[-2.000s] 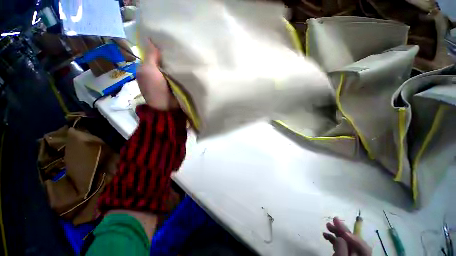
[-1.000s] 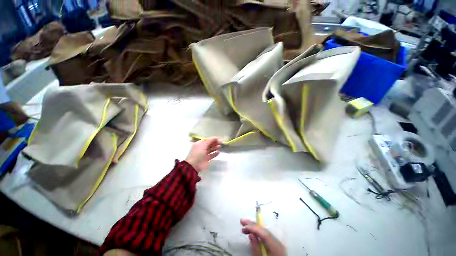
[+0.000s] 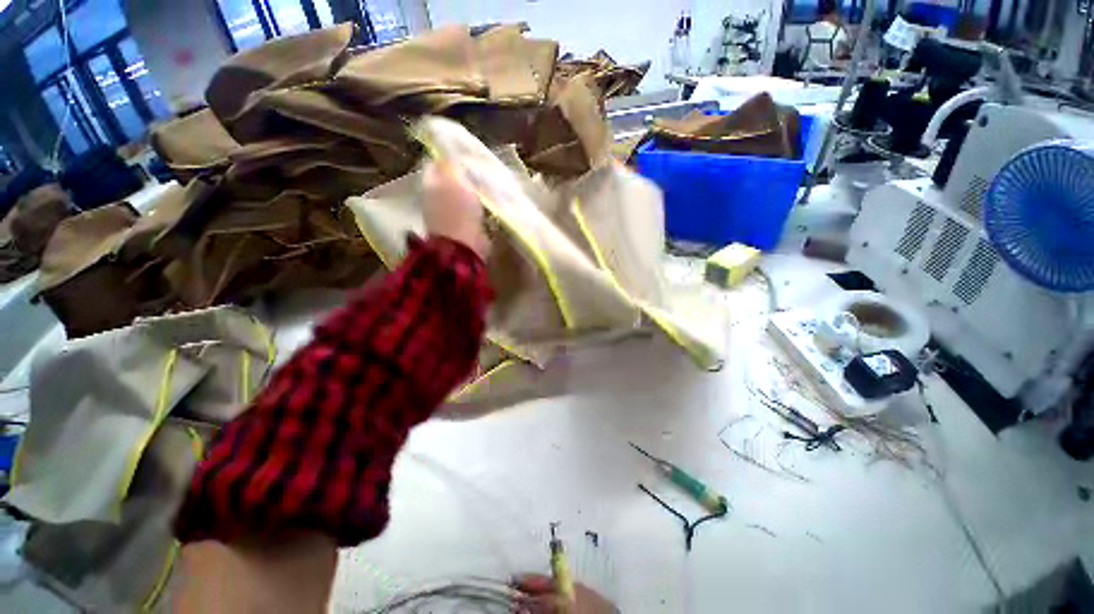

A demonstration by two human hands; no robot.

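My left hand (image 3: 454, 206) is at the upper edge of a beige bag piece with yellow binding (image 3: 564, 258), gripping it; the fingers are blurred. The piece is partly lifted and blurred at its right side. My right hand (image 3: 573, 596) is low at the frame's bottom edge, partly cut off, and holds a slim pale-yellow pen-shaped tool (image 3: 560, 566) with its thin tip pointing up. Another beige piece with yellow edges (image 3: 96, 408) lies at the left.
A green-handled tool (image 3: 693, 485) and black cord (image 3: 687, 523) lie right of centre. Farther right are a power strip (image 3: 818, 360), tape roll (image 3: 882, 319) and yellow block (image 3: 732, 264). Behind stand a brown heap (image 3: 276, 180), blue bin (image 3: 720, 192) and blue-faced fan (image 3: 1056, 216).
My left hand has moved from the table edge of the pile up to the top of a beige piece and taken hold. The pile has shifted. The view has tilted up. My right hand still holds the tool.
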